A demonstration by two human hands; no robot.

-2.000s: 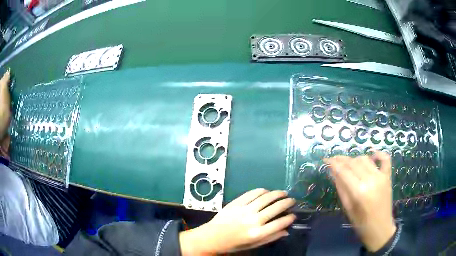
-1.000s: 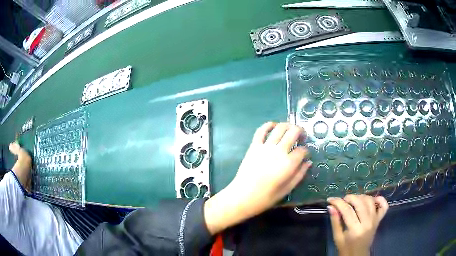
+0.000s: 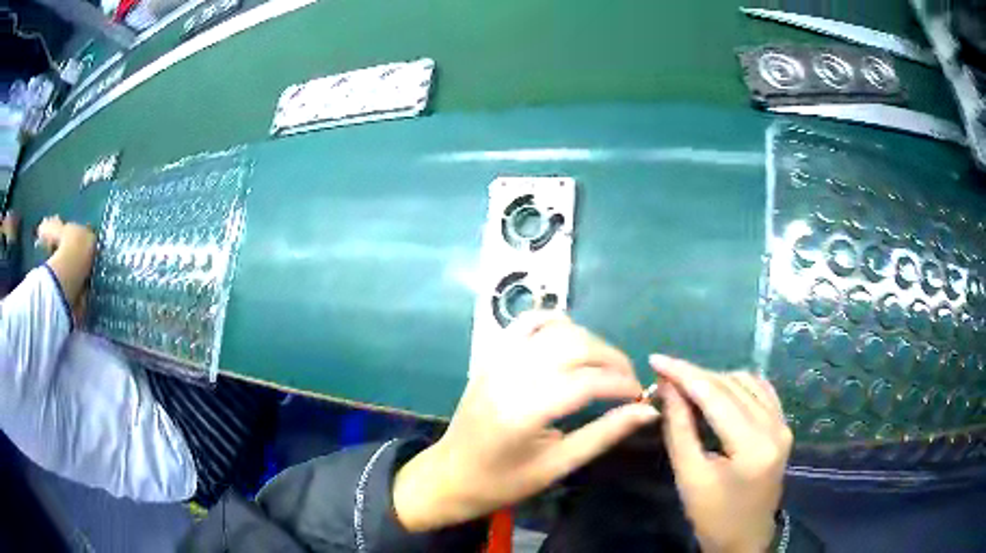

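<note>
The silver three-hole fixture lies on the green mat in front of me, long side pointing away; two dark round openings show and its near end is behind my left hand. My left hand is over that end, its thumb and finger pinching a tiny orange-copper part. My right hand meets it there, fingertips at the same part; whether both hands grip it is hard to tell. The clear tray with round pockets lies at the right, cut off by the picture's edge.
On the belt, a pale fixture lies at upper left and a ringed-disc fixture at upper right, between two pointed guides. A neighbour's arm and another clear tray are at left. A pale rail runs beyond.
My hands have come together in front of the fixture, the right leaving the tray's near edge. An orange-copper part now shows between them. The pale belt fixture appears further right.
</note>
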